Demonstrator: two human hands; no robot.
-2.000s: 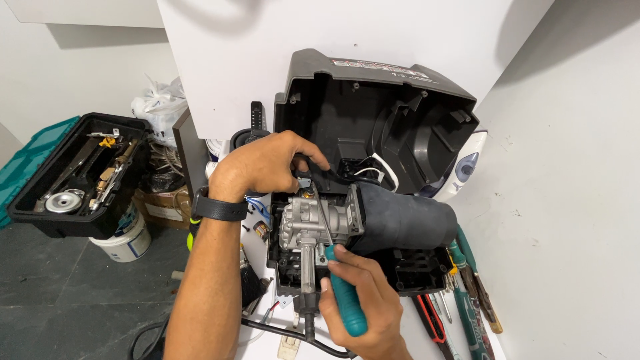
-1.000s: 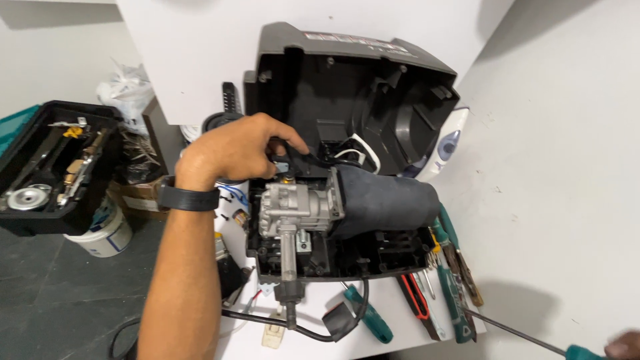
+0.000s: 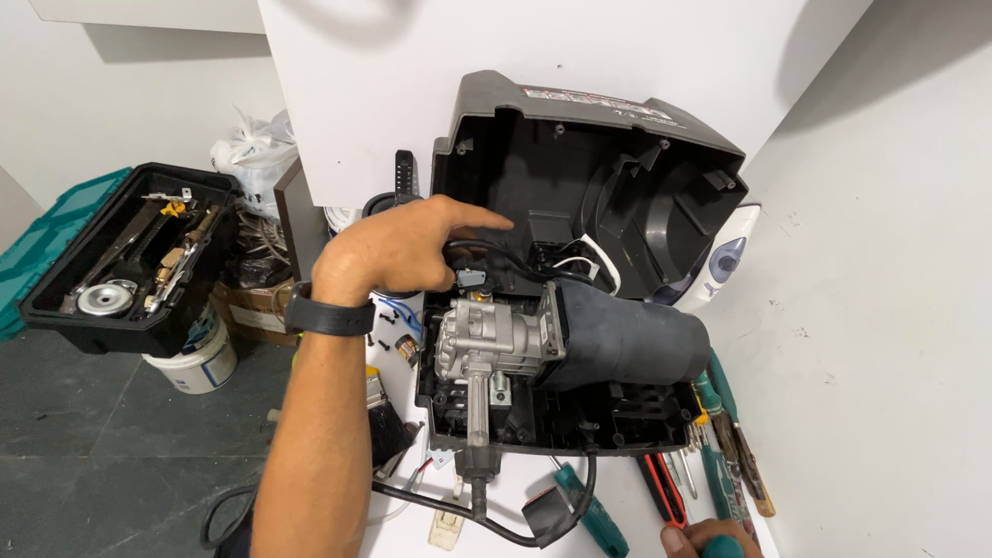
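My left hand [image 3: 395,248], with a black band on its wrist, reaches over the back left of an opened machine. Its fingers are at a black cable [image 3: 496,246] and beside a small grey connector [image 3: 471,277]; the grip is partly hidden. Below sits a cast metal pump [image 3: 496,337], joined to a dark grey cylindrical motor cover [image 3: 635,337] in the black lower housing [image 3: 558,446]. The black upper housing [image 3: 519,163] stands open behind. At the bottom edge, my right hand [image 3: 701,539] is closed around the teal handle [image 3: 722,547] of a tool, mostly cut off.
Screwdrivers and pliers [image 3: 663,488] lie at the right front. A teal-handled screwdriver [image 3: 593,511] and a looped power cable [image 3: 442,500] lie in front. A brush [image 3: 387,426] and loose screws are left of the machine. An open toolbox [image 3: 54,310] rests on a bucket [image 3: 194,364].
My right hand has left the pump, where it held a teal-handled screwdriver two seconds ago, and is now at the bottom right. My left hand stays at the machine's back left, its index finger now stretched out.
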